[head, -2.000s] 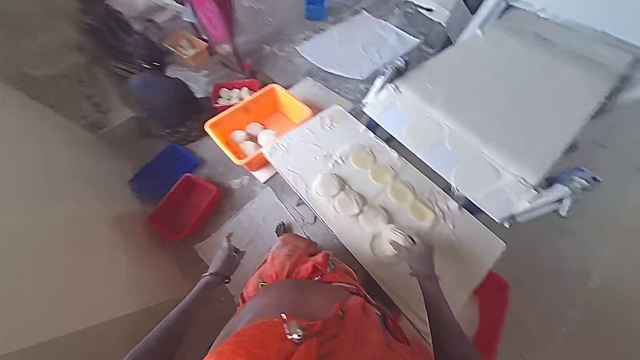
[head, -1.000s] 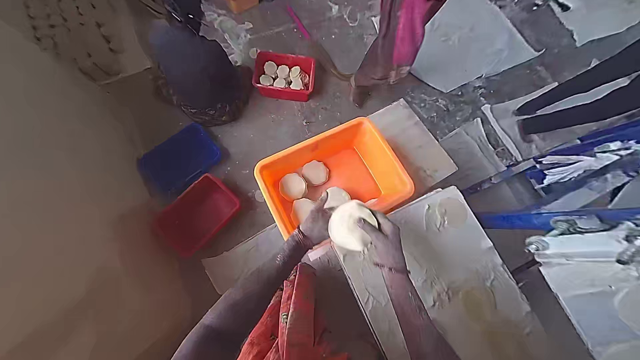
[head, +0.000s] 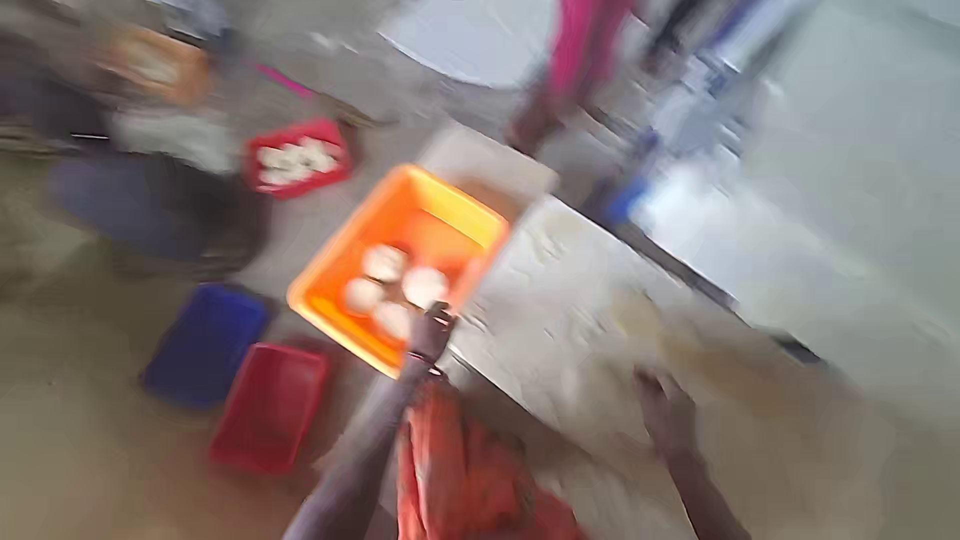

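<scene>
An orange plastic tub holds several pale round discs, perhaps dough, one of them just beyond my left hand. That hand is at the tub's near right edge; blur hides whether its fingers touch a disc. My right hand is over the pale board, fingers partly bent, with nothing visible in it. Pale smears of powder or dough mark the board's surface.
A blue tray and a red tray lie on the floor at left. Behind them a red tray holds pale pieces. One person is at the left; another in pink stands at the back. A white surface lies at right.
A second ago both my hands were together over the tub's near edge with a pale disc; now my right hand is apart, over the board, without it. The view has turned.
</scene>
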